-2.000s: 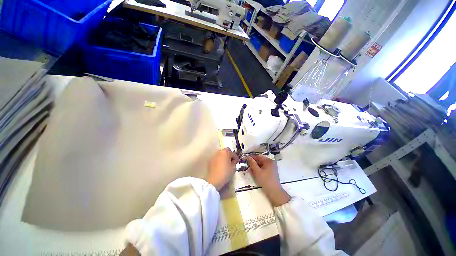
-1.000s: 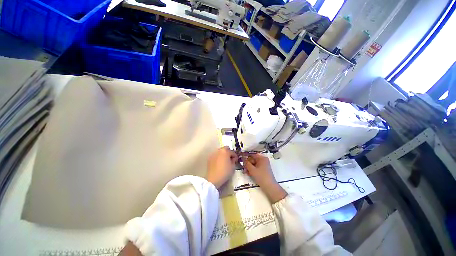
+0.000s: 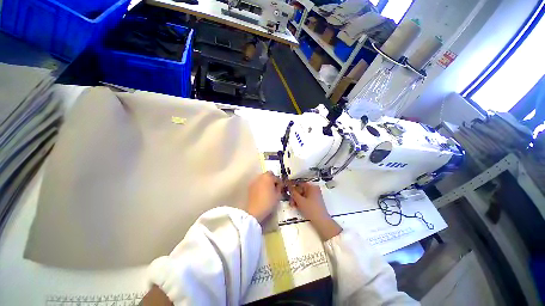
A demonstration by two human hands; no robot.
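Note:
A large beige panel (image 3: 143,185) lies on the white table, its right edge beside the needle area. A small yellow label (image 3: 178,120) is on its upper part. My left hand (image 3: 264,196) is at the panel's right edge with fingertips pinched beside the needle and presser foot area (image 3: 285,190). My right hand (image 3: 309,202) is just right of it, fingers curled and close to the left fingertips. Both are under the left end of the white sewing machine head (image 3: 311,146). Any thread between the fingertips is too small to tell.
Yellow guide tape (image 3: 276,260) runs toward me on the table. A tangled black cord (image 3: 399,212) lies right of the machine. Layered panels (image 3: 24,143) stand at the left. Blue crates (image 3: 146,72) are beyond the table, and thread cones (image 3: 400,39) stand behind the machine.
Both hands stay at the needle area with only small fingertip movements. The right fingers have drawn in slightly toward the left ones. The panel has hardly moved.

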